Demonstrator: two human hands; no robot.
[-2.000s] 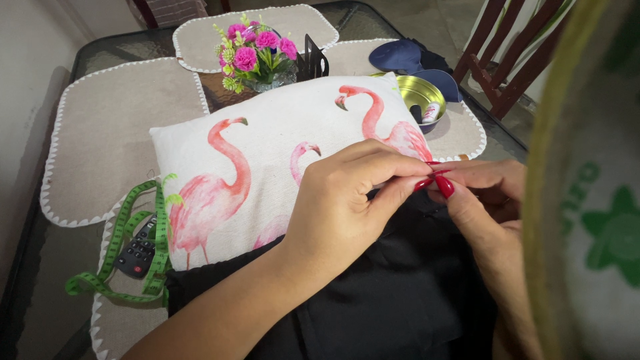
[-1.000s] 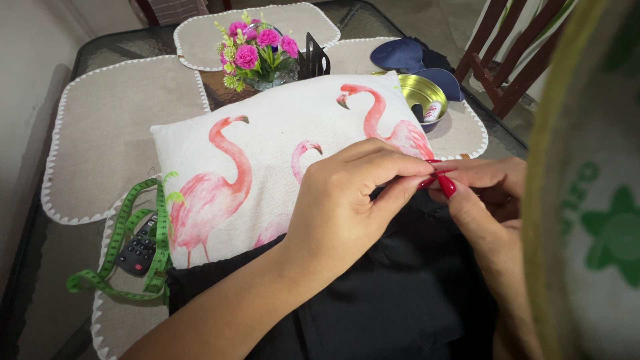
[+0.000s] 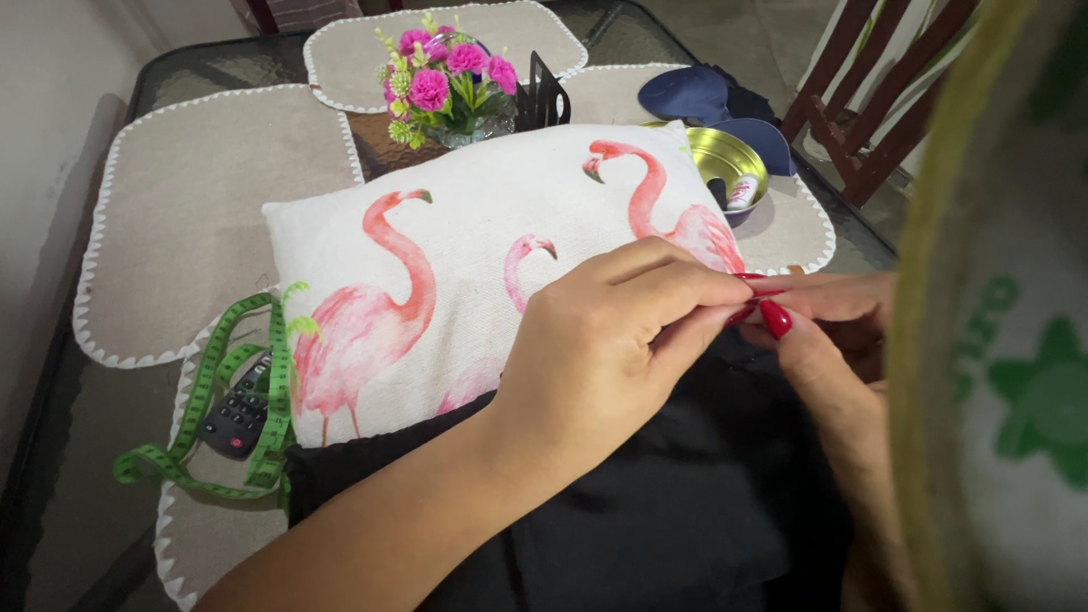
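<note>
My left hand [image 3: 612, 340] reaches across the middle of the head view, its thumb and fingertips pinched against those of my right hand [image 3: 824, 348]. Something very small and thin is between the red-nailed fingertips; what it is cannot be made out. Black fabric [image 3: 646, 510] lies below both hands, over the lower part of a white cushion [image 3: 493, 195] printed with flamingos. A green tape measure [image 3: 204, 408] loops at the cushion's left, partly over a black remote control [image 3: 238, 416].
A round-edged object with a green flower print [image 3: 1045, 399] blocks the right side. Beyond the cushion stand pink flowers [image 3: 429, 89], a black holder [image 3: 540, 98] and an open round tin [image 3: 722, 153], with dark blue pieces [image 3: 684, 93] beside it. Placemats [image 3: 212, 204] cover parts of the glass table.
</note>
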